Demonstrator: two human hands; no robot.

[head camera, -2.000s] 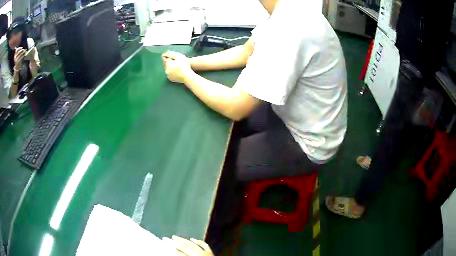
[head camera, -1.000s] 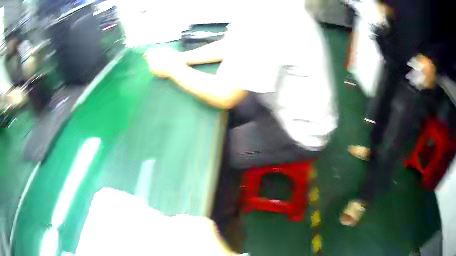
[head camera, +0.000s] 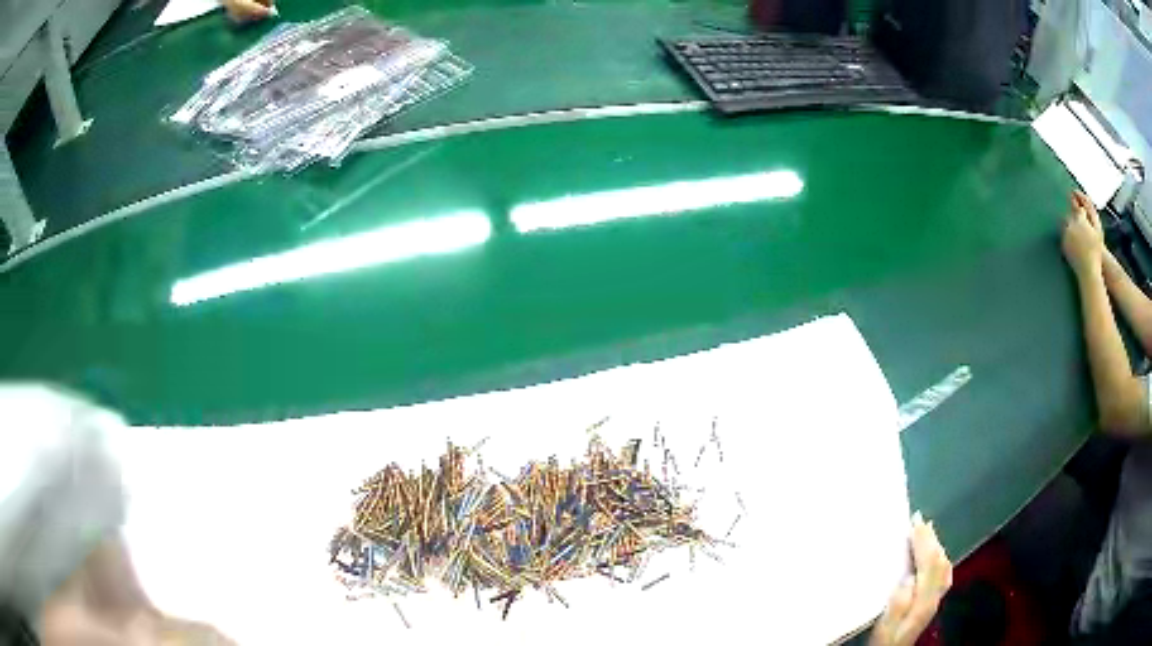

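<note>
A loose heap of thin copper-brown and dark pins (head camera: 531, 517) lies on a large white sheet (head camera: 783, 391) in front of me. A few single pins lie apart around the heap. My right hand (head camera: 920, 583) is at the sheet's right edge, near the bottom of the view, partly cut off. Its fingers overlap the edge, and whether they grip it is unclear. My left hand cannot be made out.
A blurred white shape with skin below it, seemingly another person (head camera: 57, 492), covers the sheet's left end. A clear strip (head camera: 935, 396) lies right of the sheet. Across the bench are clear plastic bags (head camera: 322, 88) and a keyboard (head camera: 783, 70). Another person's forearms (head camera: 1105, 303) rest at right.
The view has swung left and down, bringing the pin heap and plastic bags into sight. The seated person is now at the far right edge, and the red stool is mostly hidden.
</note>
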